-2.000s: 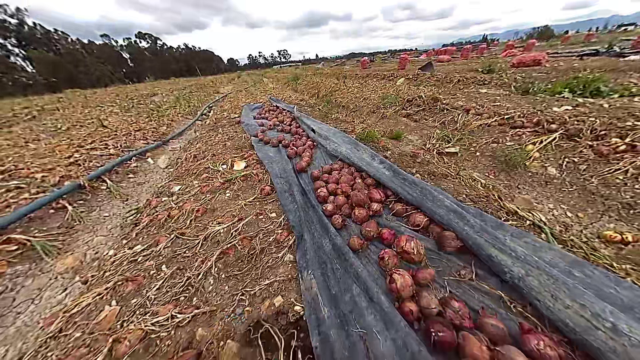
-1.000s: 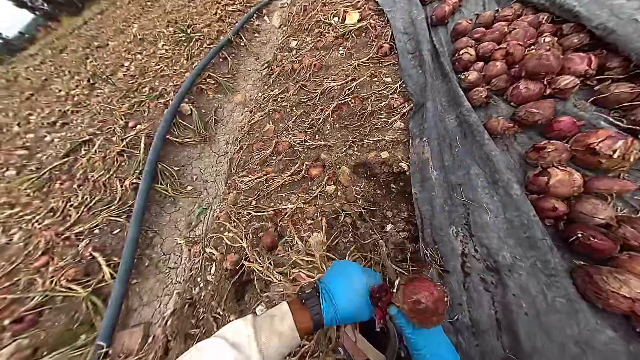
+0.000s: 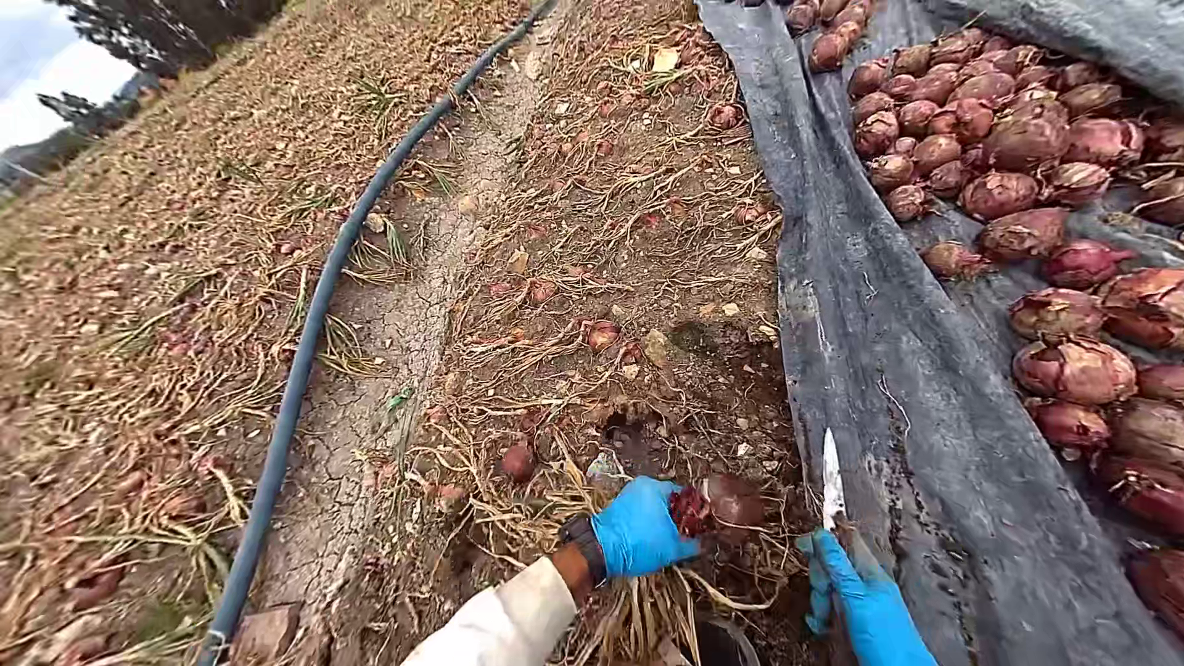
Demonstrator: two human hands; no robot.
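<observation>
Low in the view, my left hand (image 3: 645,529), in a blue glove with a dark band at the wrist, grips a red onion (image 3: 733,504) by its reddish neck, and dry leaves hang below the fist. To its right my right hand (image 3: 853,592), also blue-gloved, holds a knife (image 3: 832,481) with the blade pointing up and away. The blade is over the left edge of a dark plastic sheet (image 3: 860,305) and apart from the onion. Many red onions (image 3: 1027,129) lie on the sheet at the right.
A blue-grey hose (image 3: 319,310) runs lengthwise along a cracked soil furrow at the left. Dry onion leaves and roots cover the soil bed, with a small onion (image 3: 518,462) left of my left hand. A dark round object (image 3: 721,640) shows at the bottom edge.
The view has swung down and left from the length of the sheet. My hands, close together around the onion one second ago, are now apart, and the knife blade shows.
</observation>
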